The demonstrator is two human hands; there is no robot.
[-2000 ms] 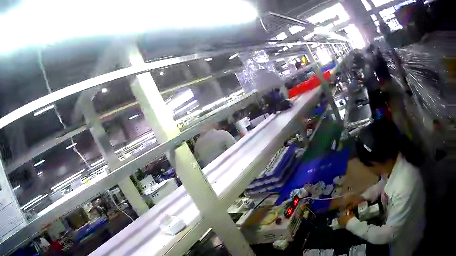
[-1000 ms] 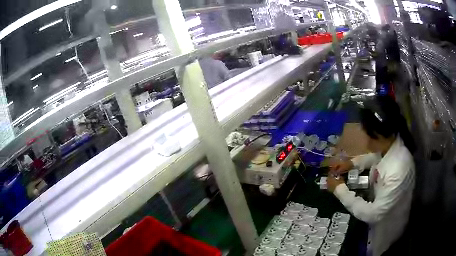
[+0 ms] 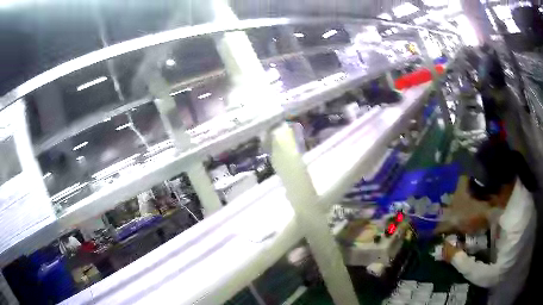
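Observation:
Neither of my hands is in the picture. Nearest in front of me are white plastic units (image 3: 420, 293) standing in rows on the dark green bench, cut off by the bottom edge. The long white shelf (image 3: 238, 229) runs from lower left to upper right. A beige box (image 3: 372, 244) with red digits stands on the bench beyond the post. The view is blurred.
A pale metal post (image 3: 303, 208) rises in front of the shelf. A co-worker in a white coat (image 3: 515, 238) bends over the bench at right, hands on small white parts. A blue sheet (image 3: 426, 186) lies behind. A red crate (image 3: 420, 77) is far back.
The view has swung up and to the left. The scene sits further right and lower; the near red crate and most of the white unit rows have left the picture.

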